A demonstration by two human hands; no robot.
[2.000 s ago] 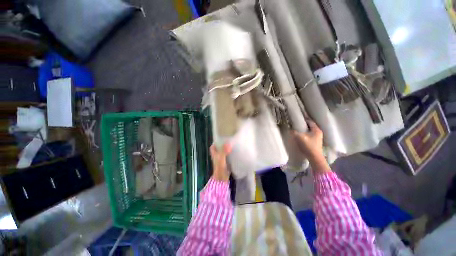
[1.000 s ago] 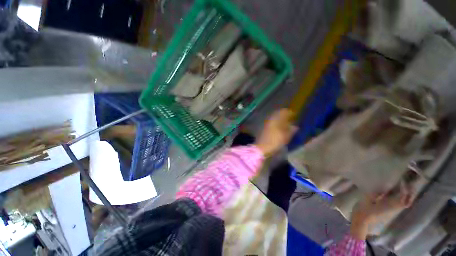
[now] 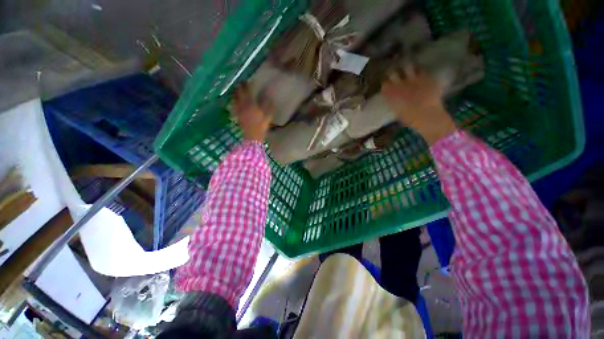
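Observation:
The green crate is close in front of me, tilted in the view. Several beige cut-piece bundles lie in it, tied at the middle with pale tie strips. White bundle tickets show at the ties. My left hand is inside the crate's left side, its fingers on the left end of a bundle. My right hand lies over the right part of the bundles, fingers bent onto the cloth. Both hands are slightly blurred, and the fingertips are partly hidden against the cloth.
A blue crate stands left of the green crate. A grey metal bar runs from the green crate's left corner to the lower left. White surfaces with brown pieces are at the far left. Someone's dark-clothed leg shows below the crate.
The green crate is now larger and nearer in view. Both hands have moved into it. The large beige bundle that my right hand held outside the crate now appears to lie inside.

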